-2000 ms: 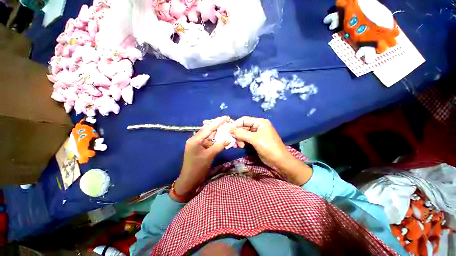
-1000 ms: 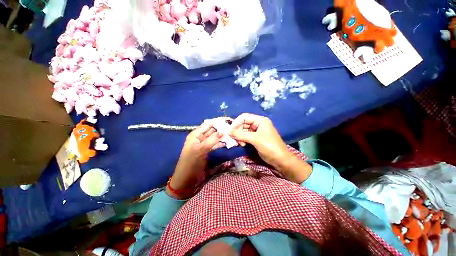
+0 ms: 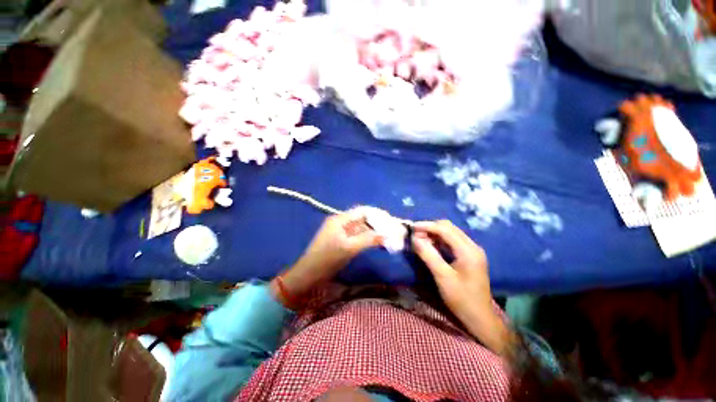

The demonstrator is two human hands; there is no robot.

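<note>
A small pale plush piece (image 3: 388,228), nearly white under glare, is held over the table's front edge. My left hand (image 3: 342,242) grips its left side. My right hand (image 3: 453,260) is at its right side, fingertips closed near a small dark spot at its edge. I cannot tell what the right fingertips pinch; no needle or thread can be made out. A thin pale cord (image 3: 302,196) lies on the blue cloth, its right end reaching the left hand.
Heap of pink plush pieces (image 3: 243,86) at back left, beside an open plastic bag (image 3: 440,122) of them. Stuffing tufts (image 3: 491,192) lie right of centre. Orange toys are at left (image 3: 206,186) and right (image 3: 655,149). Cardboard box (image 3: 106,118) far left, round pale item (image 3: 196,245) left.
The view has shifted, so the table things appear further right. My right hand has moved slightly away from my left, and more of the plush piece shows between them.
</note>
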